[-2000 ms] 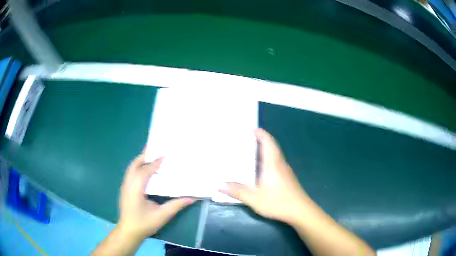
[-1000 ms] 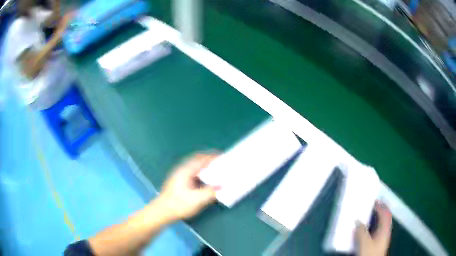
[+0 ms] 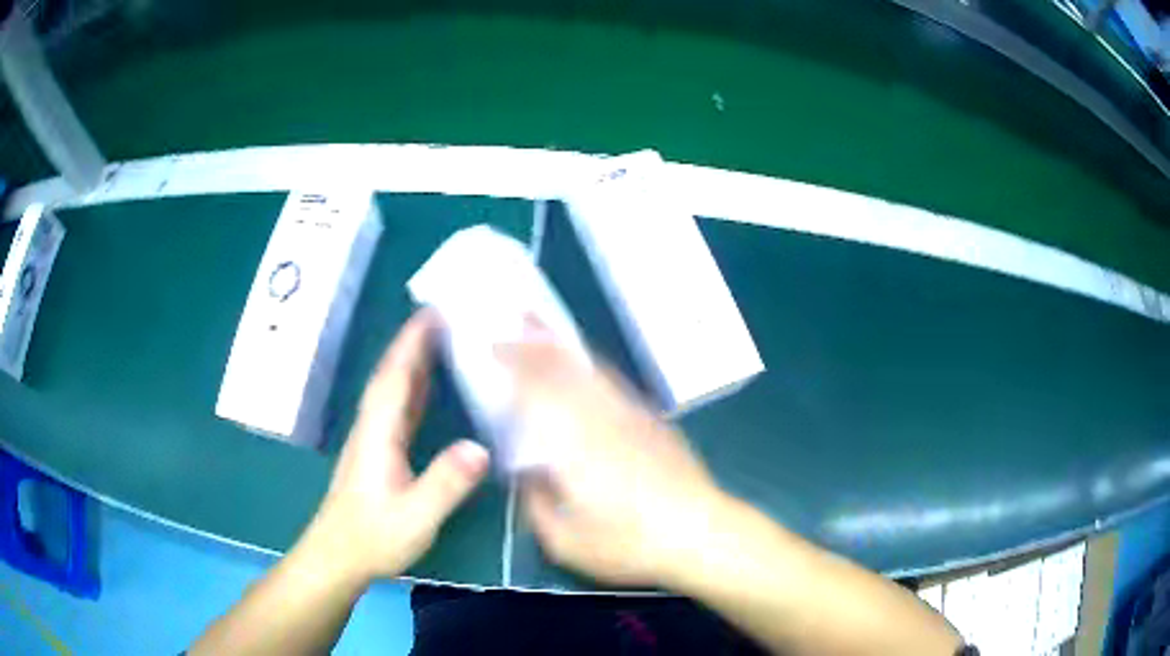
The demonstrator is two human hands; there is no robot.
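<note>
A white product box (image 3: 481,288) is in front of me between my hands, blurred and slanted over the dark green line table (image 3: 898,397). My right hand (image 3: 584,449) is closed on its near part and covers it. My left hand (image 3: 398,449) is at its left side, thumb and fingers apart; contact is unclear. A second product box (image 3: 289,320) with a dark ring picture lies to the left. A third product box (image 3: 667,288) lies to the right, its far end over the white edge strip.
Another white box (image 3: 26,288) is at the table's far left. A blue stool (image 3: 51,525) stands on the blue floor at lower left. A brown carton (image 3: 1097,596) with white boxes in rows (image 3: 1014,609) is at lower right, below the table edge.
The view has swung back from the left. The three boxes, earlier side by side as one block, are now spread apart. My left hand has let go of the left box; my right hand holds the middle one.
</note>
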